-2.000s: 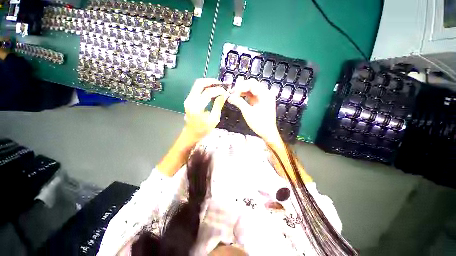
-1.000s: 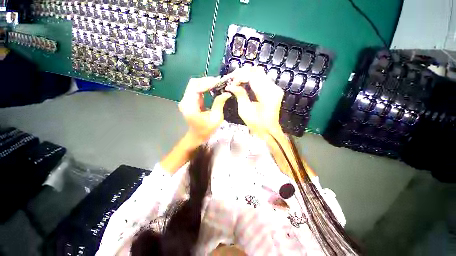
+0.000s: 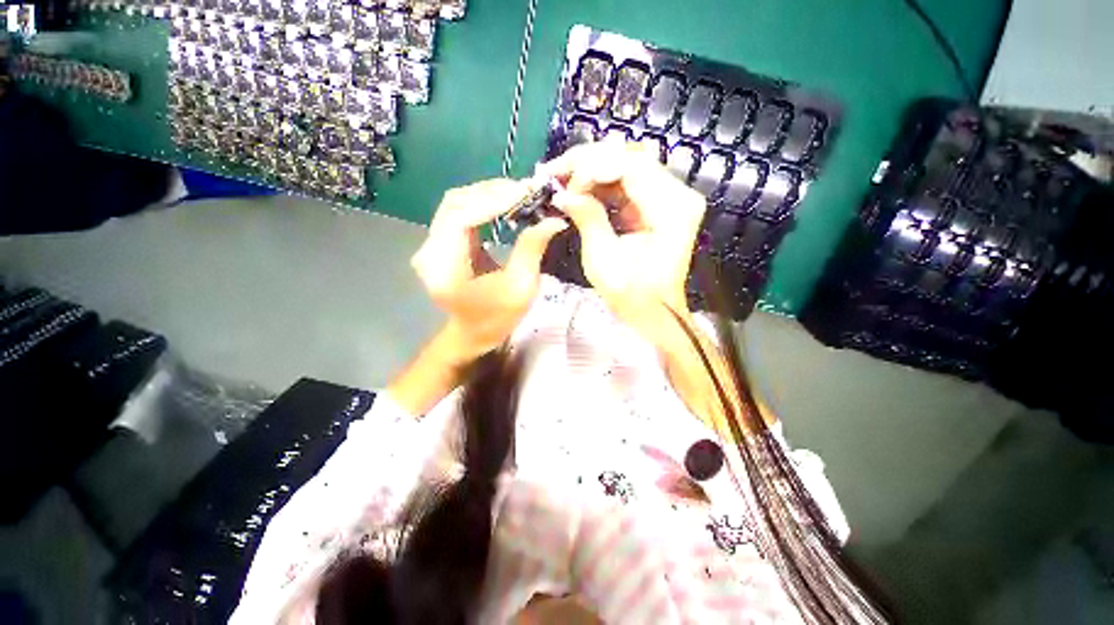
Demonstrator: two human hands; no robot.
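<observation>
My left hand [image 3: 473, 263] and my right hand [image 3: 638, 226] meet over the left edge of the black blister tray [image 3: 782, 208]. Between their fingertips they hold a small dark and silvery module [image 3: 529, 205], tilted and partly hidden by the fingers. Both hands are overexposed, so finger detail is poor. The tray lies on the green mat with rows of rounded pockets. Silvery units sit in the two upper left pockets; the other visible top-row pockets look dark and glossy. My hands cover part of the tray's lower left.
Rows of silvery modules [image 3: 287, 92] lie on the green mat [image 3: 470, 116] at the left, beyond a pale dividing line. A black tray stack [image 3: 965, 263] is at the right. Black stacks [image 3: 263, 494] stand below bench level at lower left. Dark clothing of another person [image 3: 73, 171] shows at left.
The view has shifted, so tray and mat sit higher in the picture. The held module now shows more between my fingertips, and my left hand is slightly further from my right.
</observation>
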